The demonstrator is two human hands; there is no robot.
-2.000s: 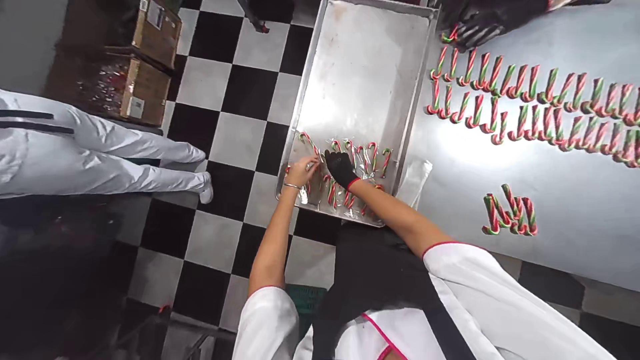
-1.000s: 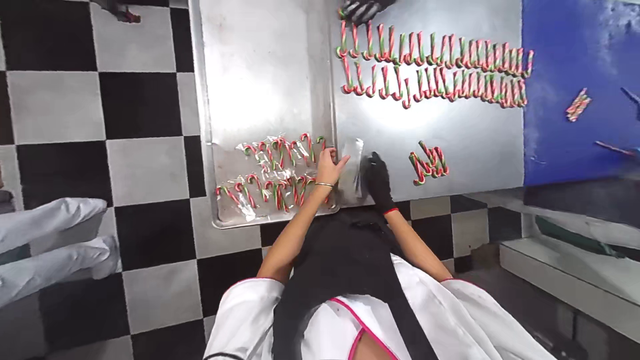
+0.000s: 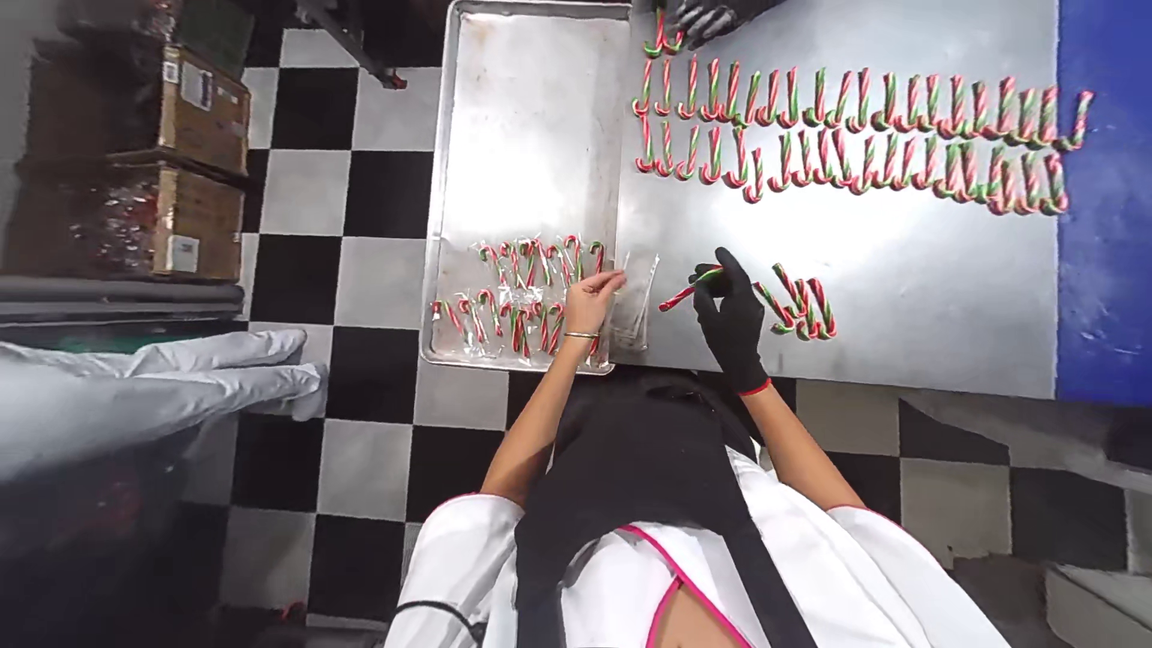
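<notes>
My right hand [image 3: 731,315], in a black glove, holds a red, green and white candy cane [image 3: 691,289] above the metal table. Just right of it lie several unwrapped candy canes [image 3: 807,308] in a small group. My left hand [image 3: 591,301] is bare, with thumb and fingertips pinched together at the edge of some clear plastic bags [image 3: 635,310]; whether it grips one, I cannot tell. Beneath and left of it, several candy canes in clear wrappers [image 3: 531,261] lie in two rows at the near end of a metal tray [image 3: 439,180].
Two long rows of candy canes [image 3: 819,99] cross the metal table [image 3: 864,243]. Another person's black-gloved hand [image 3: 706,20] is at the top edge. A blue surface [image 3: 1102,270] adjoins on the right. Cardboard boxes [image 3: 202,220] and a person's white-clad legs [image 3: 225,369] are at left.
My right hand has gone from the tray to the table and now holds a candy cane from near the small group. My left hand has moved from the tray's candy canes to beside the clear bags.
</notes>
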